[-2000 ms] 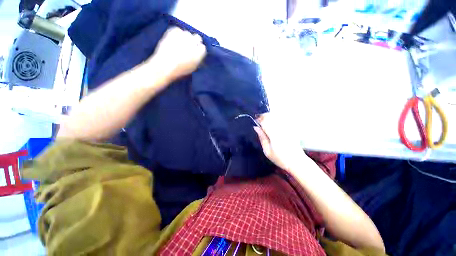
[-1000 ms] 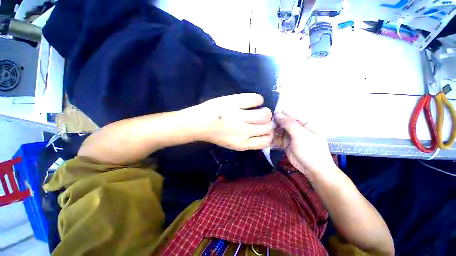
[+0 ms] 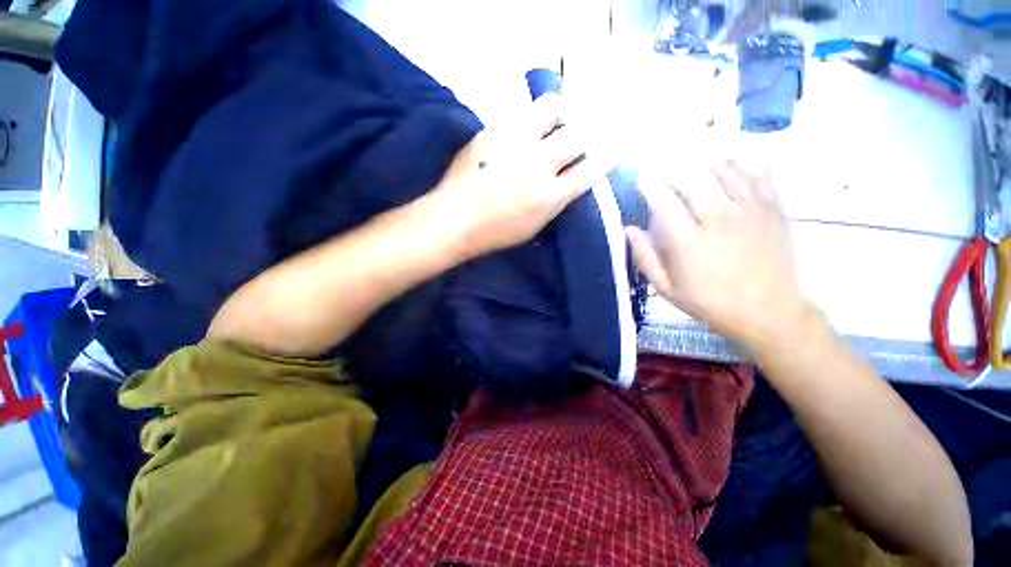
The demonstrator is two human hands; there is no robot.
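Note:
The large dark navy garment piece (image 3: 277, 144) spreads from the upper left to the table's front edge. A navy strip with a white edge (image 3: 618, 288) curves along its right side, hanging over the apron. My left hand (image 3: 527, 172) lies on the cloth left of the white edge, fingers bent; glare hides whether they pinch it. My right hand (image 3: 721, 249) lies palm down on the table just right of the strip, fingers apart, thumb beside the white edge. Its fingertips are washed out by the lamp. The needle area is lost in glare.
Scissors with red and yellow handles (image 3: 962, 310) lie at the table's right edge. A grey-blue machine part (image 3: 770, 83) stands beyond my right hand. Pink and blue items (image 3: 909, 72) lie at the far right. A blue crate (image 3: 44, 388) is at the left.
My hands have separated and moved up toward the bright lamp area, the right one flattening onto the table. The white-edged strip has come into view along the cloth's right side.

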